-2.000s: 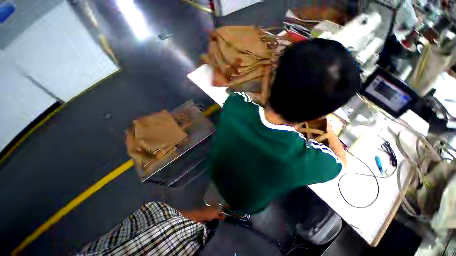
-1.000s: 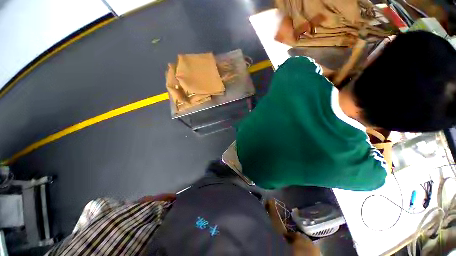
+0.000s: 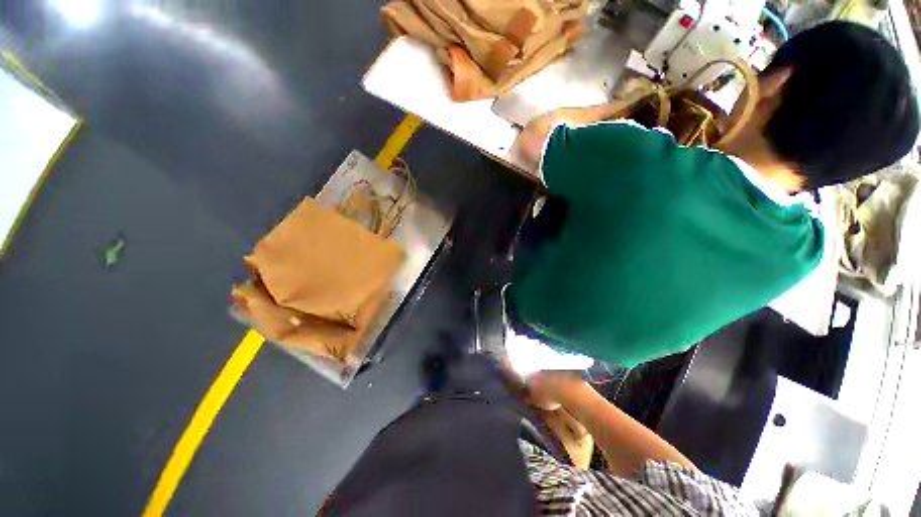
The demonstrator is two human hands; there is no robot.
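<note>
My right hand is at the bottom centre, at the edge of my dark apron, its forearm running down to a checked sleeve. A tan-brown piece shows under the forearm close to the hand; whether the fingers hold it is unclear. My left hand is not in view. The nearest bag work is a few folded brown bag pieces, stacked on a low metal-topped stand left of centre, with thin cords beside them.
A person in a green shirt sits close ahead, working on a brown bag at a white sewing machine. Brown bags lie heaped on the white table. A yellow line crosses the dark floor.
My view has shifted, and the stand with brown pieces appears larger. My right forearm and hand now show at the lower centre; the checked sleeve at lower left is gone. The seated person's arm reaches toward the heap.
</note>
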